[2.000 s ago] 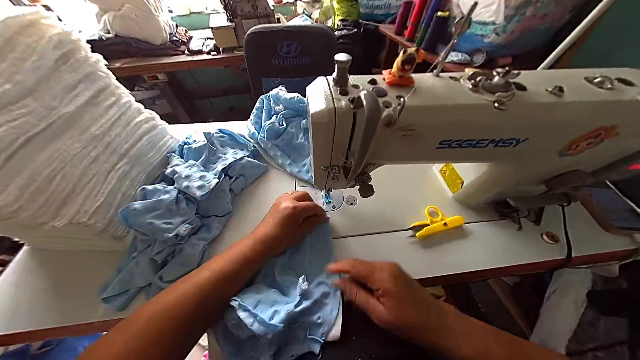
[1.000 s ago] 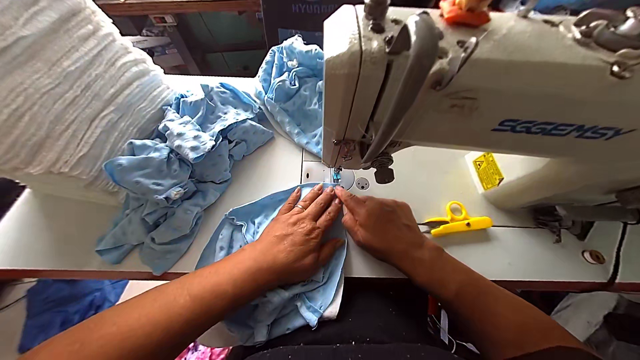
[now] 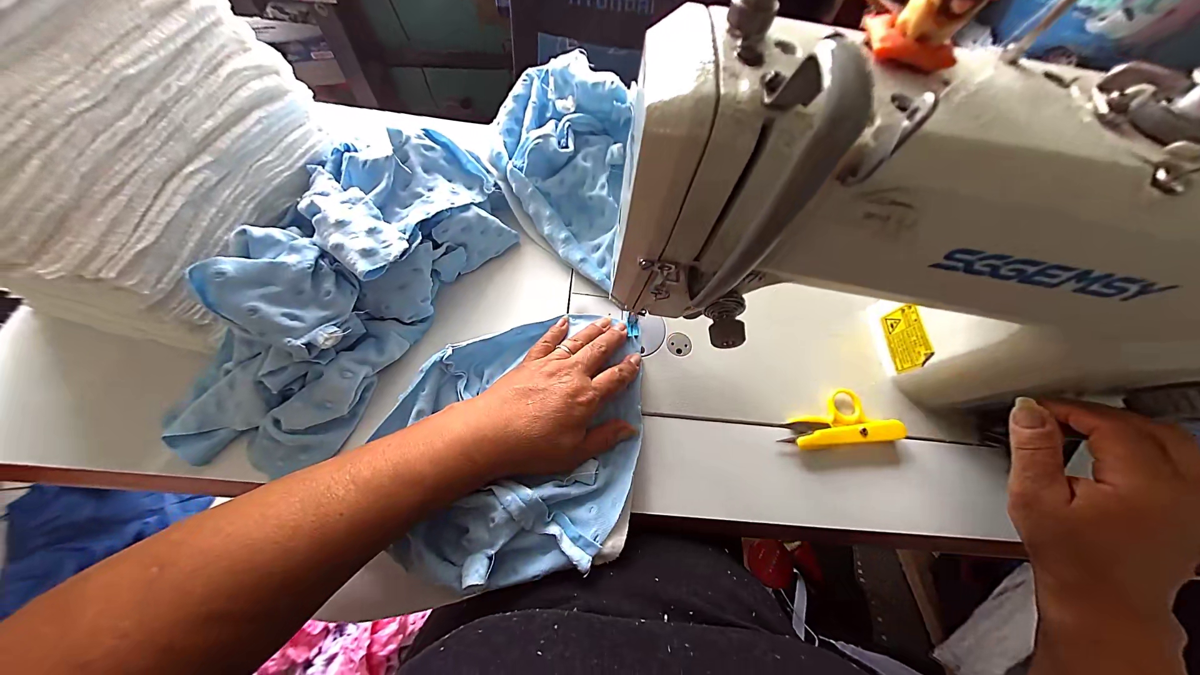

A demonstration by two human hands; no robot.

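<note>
My left hand (image 3: 562, 398) lies flat, palm down, on a light blue dotted cloth piece (image 3: 544, 511), its fingertips just left of the presser foot (image 3: 634, 325). The cloth's upper edge reaches the foot of the white industrial sewing machine (image 3: 844, 206). At the right, my right hand (image 3: 1106, 478) is off the cloth, by the base of the machine's arm; its thumb points up and its fingertips are partly hidden behind the thumb and machine parts. Yellow thread snips (image 3: 851, 431) rest on the table between the cloth and my right hand.
A tall stack of white cloth (image 3: 141, 159) stands at the left. Crumpled light blue cloth (image 3: 347, 272) lies beside it, and another blue piece (image 3: 567, 159) sits behind the needle area. The table's front edge (image 3: 825, 534) runs before my lap. An orange object (image 3: 909, 42) tops the machine.
My right hand has left the cloth near the presser foot and moved right, past the snips. My left hand remains on the cloth. The crumpled cloth at the left stays in place.
</note>
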